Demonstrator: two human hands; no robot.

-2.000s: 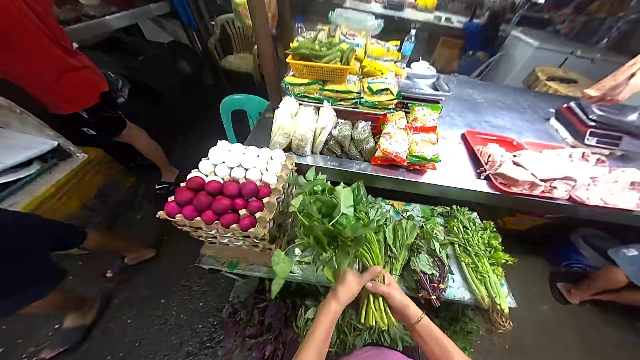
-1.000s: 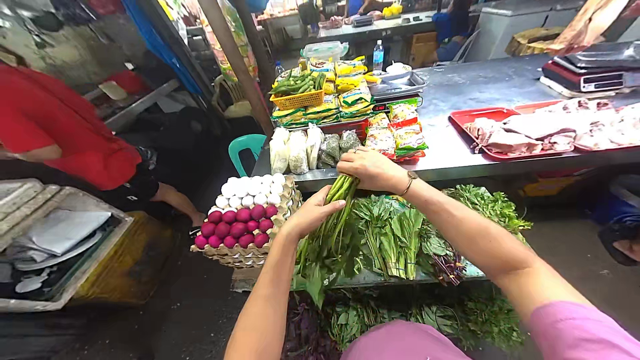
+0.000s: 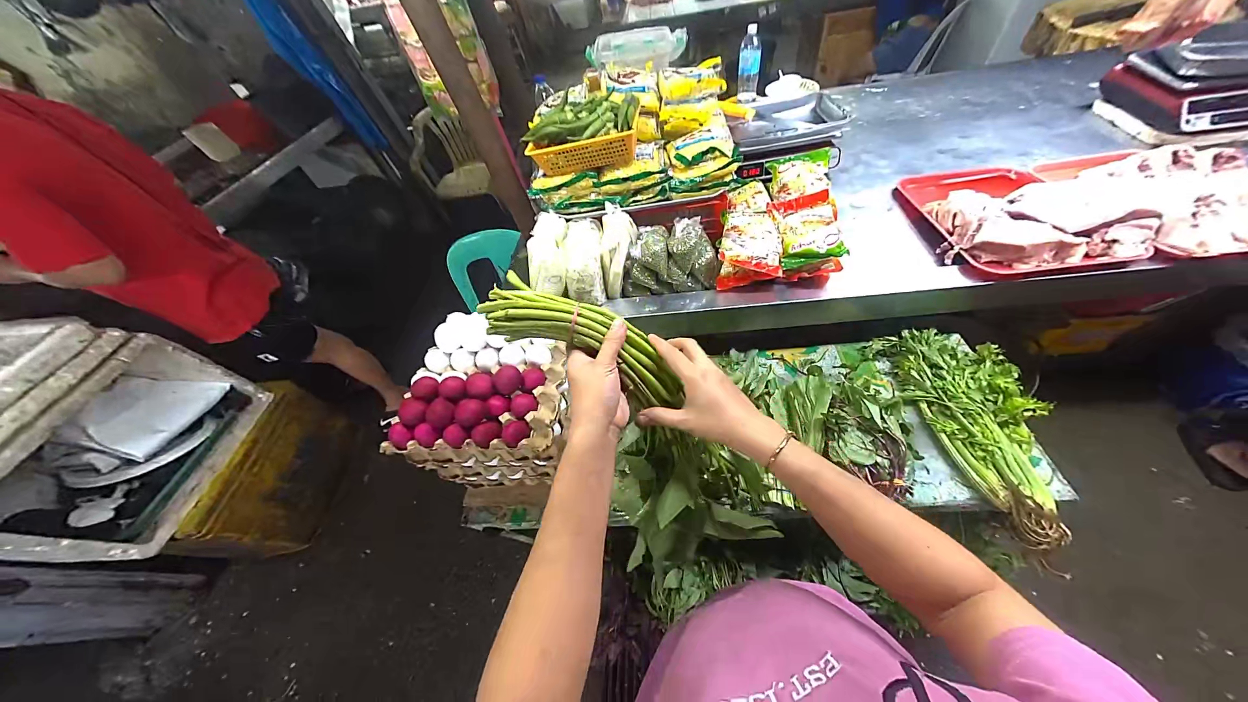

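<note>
A bundle of long-stemmed leafy greens (image 3: 634,361) lies across both my hands, its cut stem ends pointing up and left, a reddish band around the stems. My left hand (image 3: 597,385) grips the stems, thumb on top. My right hand (image 3: 707,395) closes around the stems lower down, near the leaves, which hang below over the low table. Right of them on that table lie more leafy bunches (image 3: 804,400) and a celery-like bunch with roots (image 3: 975,424). Left of my left hand are cardboard trays of magenta eggs (image 3: 473,409) and white eggs (image 3: 468,341).
Behind, a metal counter (image 3: 877,244) holds bagged goods (image 3: 785,219), a yellow basket of green pods (image 3: 583,151), red trays of raw meat (image 3: 1033,224) and a scale (image 3: 1185,88). A person in a red shirt (image 3: 127,224) stands left, beside a foam box (image 3: 127,468).
The greens have swung around: their stem ends pointed down toward me two seconds ago and now point up and left. The person in red is in a different position on the left.
</note>
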